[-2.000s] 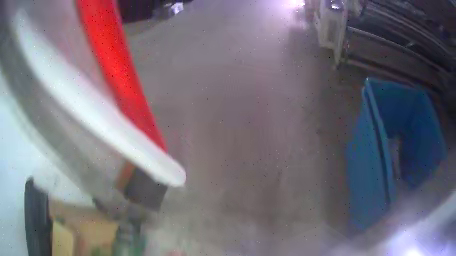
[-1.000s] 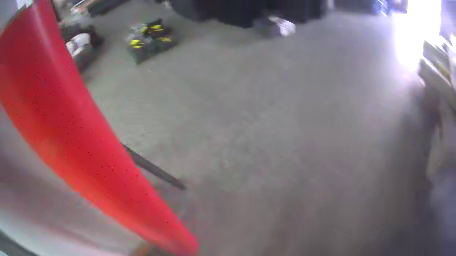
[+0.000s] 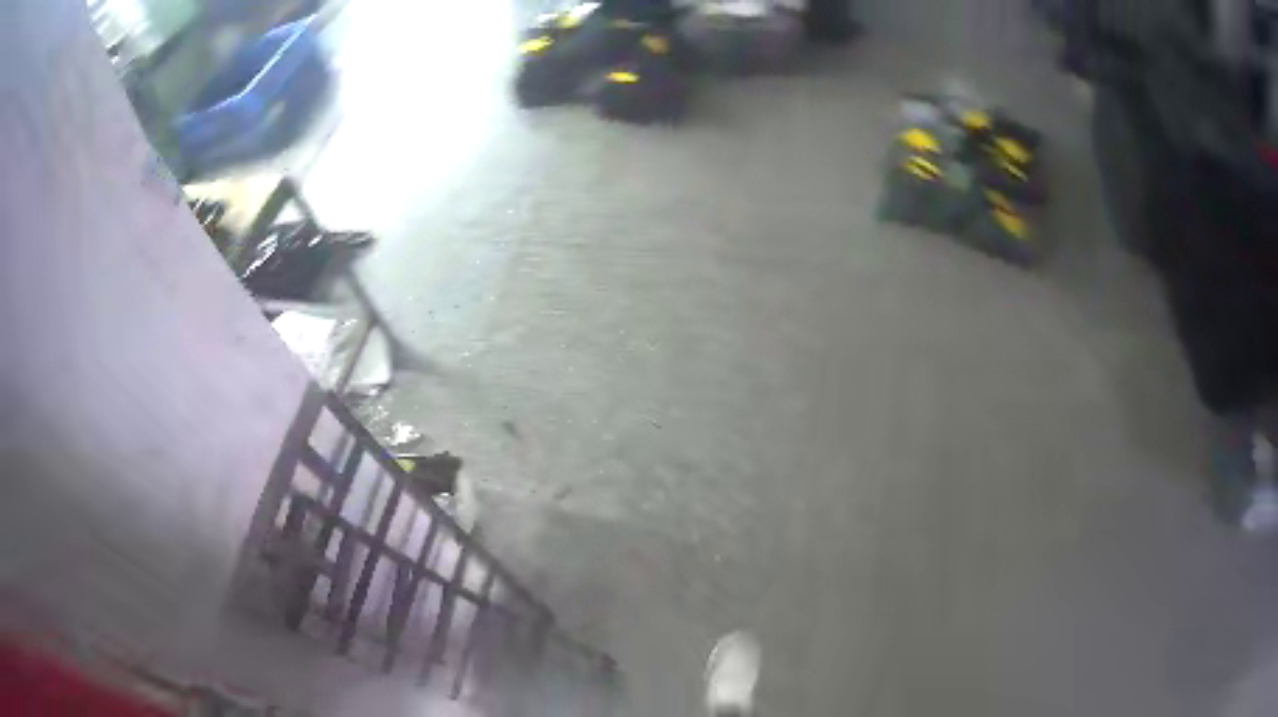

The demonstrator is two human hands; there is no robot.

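Note:
Neither of my hands is in view. Nearest in front of me on the left is a large pale, pinkish-white surface [image 3: 126,322], blurred and cut off by the edge. Below it a dark grid frame [image 3: 407,553] with bars slants down to the right. What it rests on cannot be told. The toe of a white shoe [image 3: 733,672] shows at the bottom edge on the floor.
Grey floor [image 3: 729,378] runs ahead. Dark bundles with yellow marks [image 3: 967,175] stand right of centre, and more [image 3: 603,63] at the back. Dark hanging material [image 3: 1184,224] is at the right. A blue object [image 3: 259,98] is at upper left. Something red [image 3: 70,686] fills the lower left corner.
The view has swung round. The large red shape has dropped to the lower left corner. The yellow-marked bundles now lie further right, and the grid frame has come into view.

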